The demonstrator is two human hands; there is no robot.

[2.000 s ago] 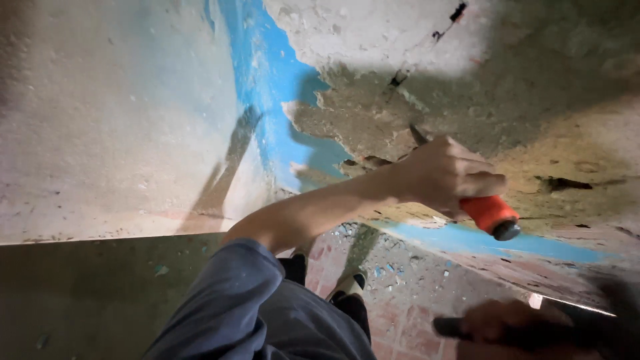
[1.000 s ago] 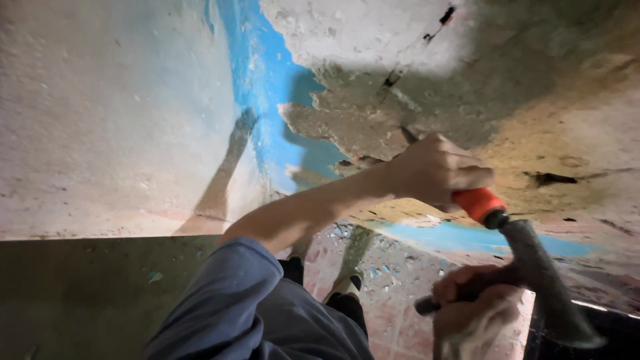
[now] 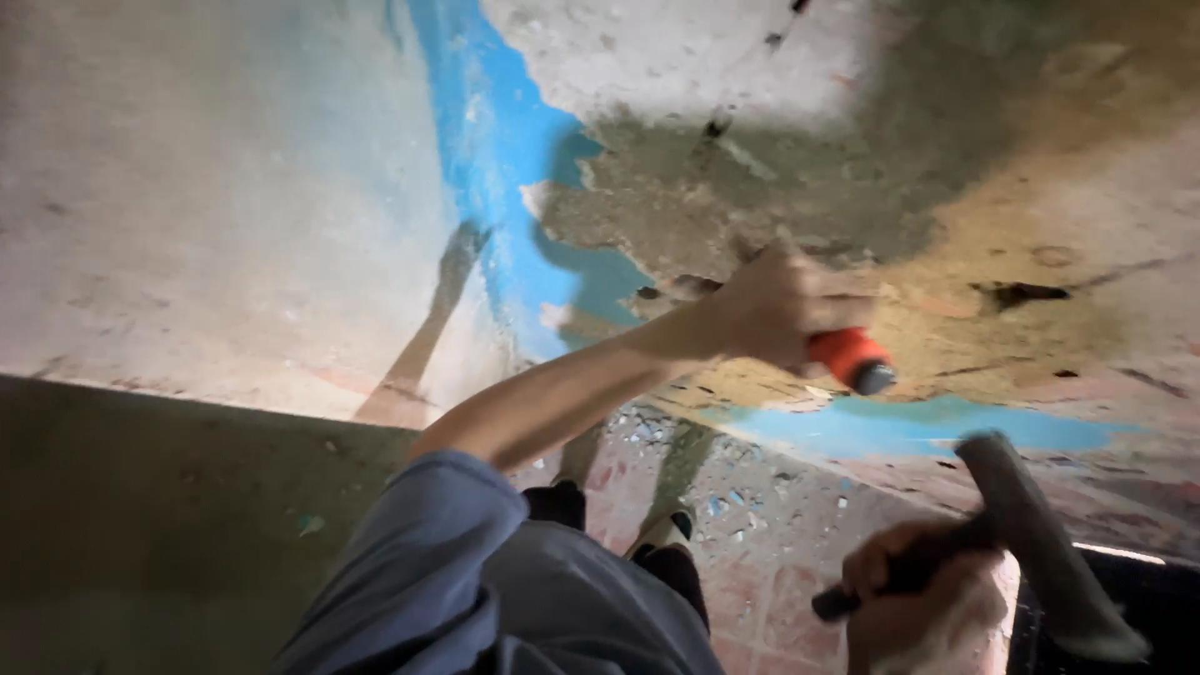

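My left hand (image 3: 783, 305) grips a chisel by its red-orange handle (image 3: 848, 358), which has a dark butt end. The chisel's tip lies against the wall's bare, rough plaster (image 3: 675, 202), largely hidden by my fingers. Lower right, my right hand (image 3: 923, 586) is closed around the dark handle of a hammer (image 3: 1045, 544). The hammer's head stands apart from the chisel's butt, below and to its right. Blue paint (image 3: 502, 122) with a ragged edge borders the bare plaster.
A pale wall (image 3: 234, 206) meets the worked wall at a corner on the left. Paint and plaster chips lie on the tiled floor (image 3: 750, 581) around my feet. A dark object (image 3: 1134, 600) with a bright edge stands at the lower right.
The hammer came up to the chisel's butt one second ago and is now back from it, lower and to the right. My left hand keeps its hold on the chisel.
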